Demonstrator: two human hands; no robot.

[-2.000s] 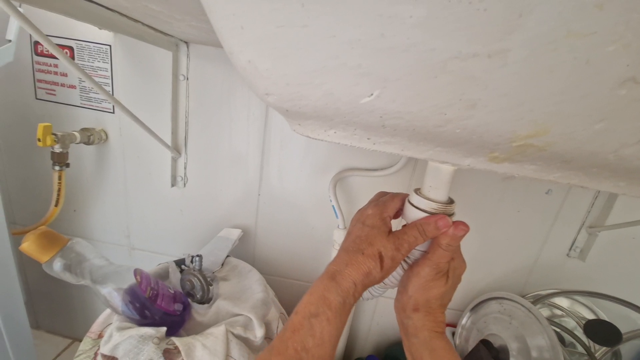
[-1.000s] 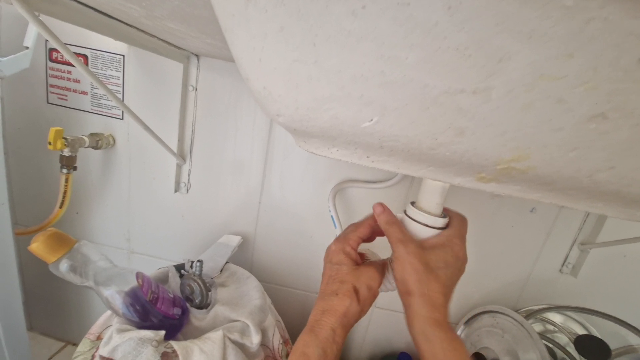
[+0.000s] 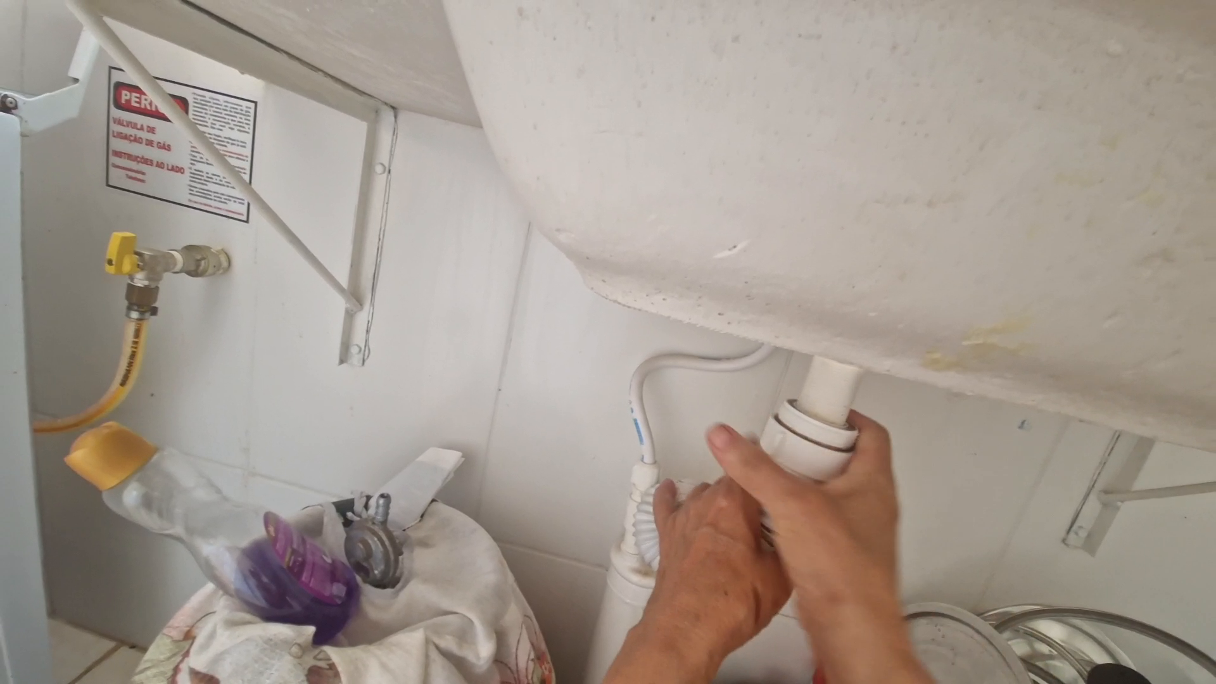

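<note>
A short white drain tailpiece [image 3: 831, 389] comes down from the underside of the sink basin [image 3: 807, 190]. Around its lower end sits a white plastic drain fitting with a collar [image 3: 809, 439]. My right hand [image 3: 836, 541] is wrapped around this fitting from the right, thumb pointing up and left. Just left of and below it, my left hand [image 3: 717, 560] is curled at the lower part of the fitting, mostly hiding what it grips. A ribbed white corrugated hose [image 3: 648, 527] shows behind my left hand. Beside it, a thin white hose [image 3: 651, 380] runs down to a white pipe [image 3: 622, 608].
At the left wall are a gas valve with yellow handle [image 3: 122, 253] and yellow hose [image 3: 128, 370]. A bottle of purple liquid [image 3: 294, 570] and a gas regulator [image 3: 373, 551] rest on a cloth-covered object [image 3: 456, 589]. Metal brackets [image 3: 369, 237] support the counter. Pot lids [image 3: 959, 646] stand lower right.
My right hand has shifted its grip around the fitting, its thumb now spread to the left. My left hand has moved from beside the collar to lower on the fitting.
</note>
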